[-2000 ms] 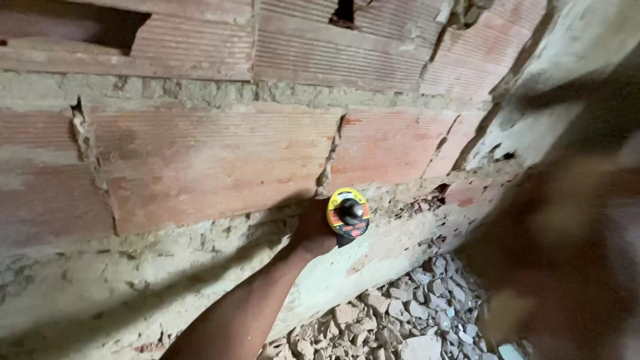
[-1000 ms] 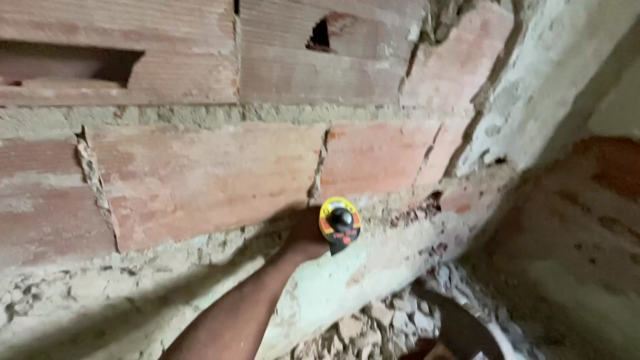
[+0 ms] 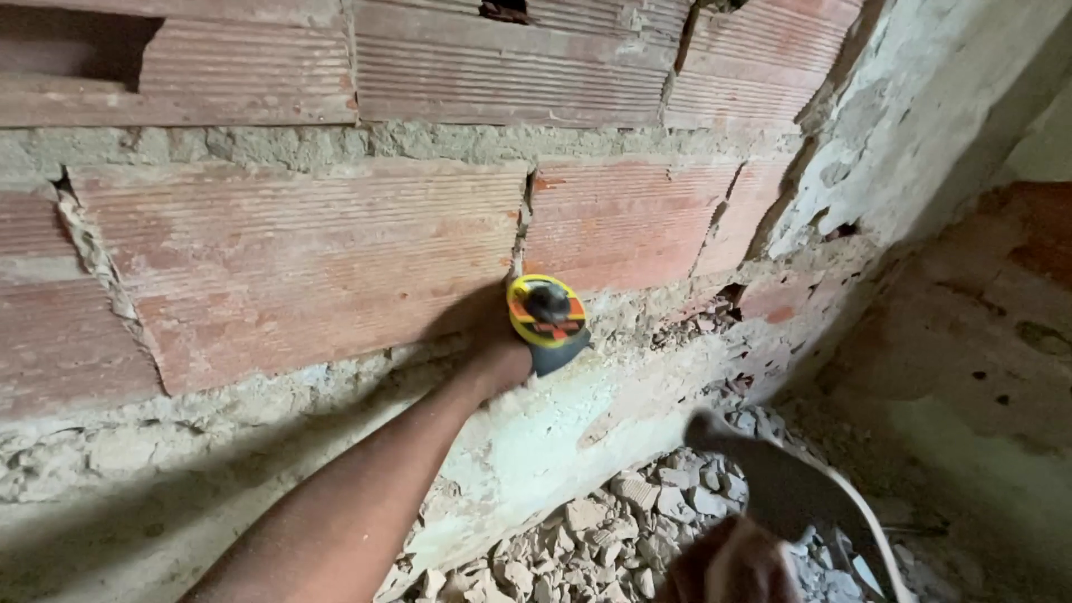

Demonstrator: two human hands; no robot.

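Note:
My left hand [image 3: 496, 356] is closed around the dark grip of a chisel with a round yellow, orange and black hand guard [image 3: 548, 311]. The chisel's struck end faces me; its blade is hidden behind the guard and hand. This hand rests close to the lower edge of the ribbed hollow clay bricks [image 3: 310, 260], just below a cracked vertical joint. At the lower right, my right hand [image 3: 737, 565] is blurred by motion and closed on a dark, hammer-like tool [image 3: 787, 486], its exact shape unclear. A gap separates this tool from the chisel.
Broken brick and plaster rubble [image 3: 586, 528] lies along the foot of the wall. Rough plaster [image 3: 603, 410] covers the wall's lower band. A side wall [image 3: 963, 352] meets it at the right. The brick at the upper left has an open cavity [image 3: 75, 42].
My right hand, a large blur at the right two seconds ago, is now lower, with the dark tool in view. My left hand has stayed on the chisel at about the same spot on the wall.

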